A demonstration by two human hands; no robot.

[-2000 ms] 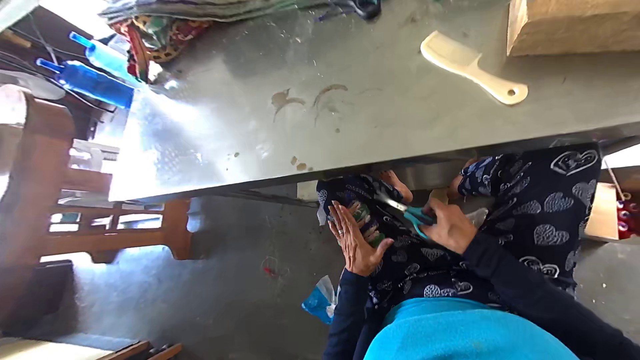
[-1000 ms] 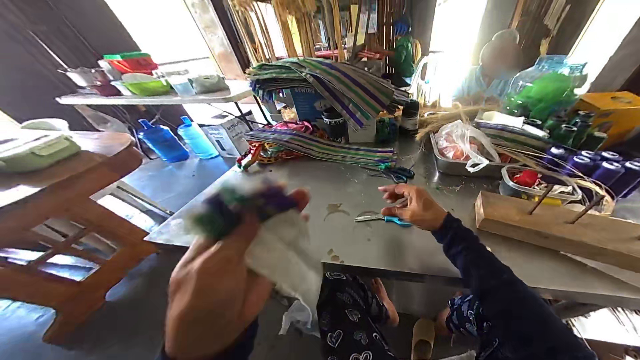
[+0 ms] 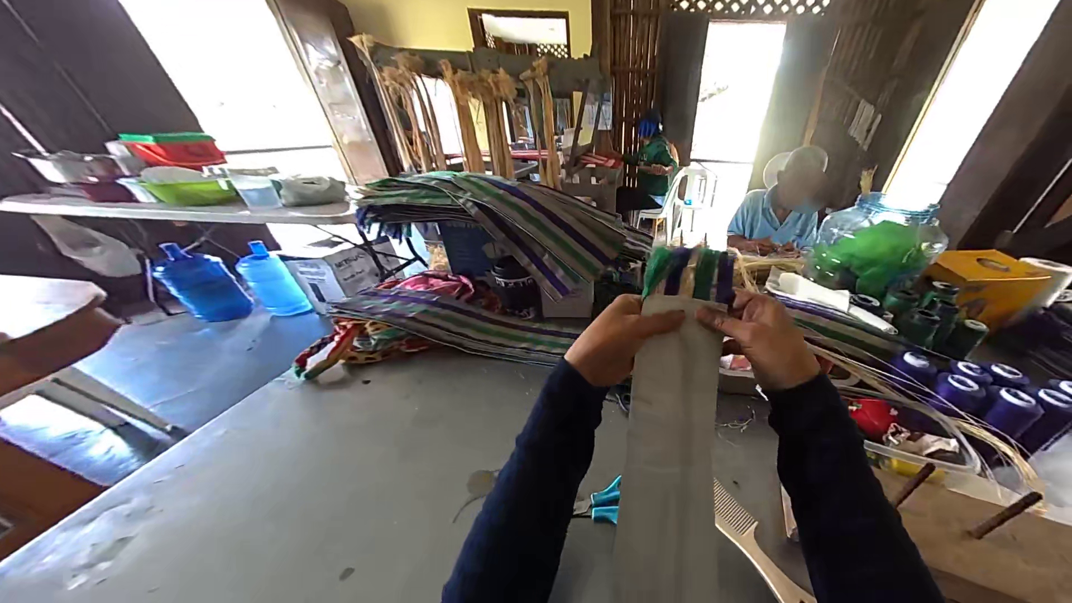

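Note:
A long strip of pale fabric (image 3: 674, 452) hangs upright in front of me, with green, purple and cream fringe at its top end. My left hand (image 3: 615, 335) pinches the strip's left edge just below the fringe, and my right hand (image 3: 762, 335) pinches the right edge at the same height. Behind the strip on the grey table, scissors with turquoise handles (image 3: 605, 502) lie partly hidden. A cream comb (image 3: 749, 540) lies to the right, its teeth partly covered by the strip.
Striped woven strips (image 3: 469, 322) are piled at the table's back. Purple thread cones (image 3: 959, 394), a plastic tub (image 3: 930, 461) and a wooden block with metal pegs (image 3: 963, 536) stand right. A large clear jar (image 3: 879, 243) is behind them. A person (image 3: 775, 213) sits across.
My right hand has left the scissors on the table and now holds the fabric strip along with my left hand. The view has swung up from my lap to the room.

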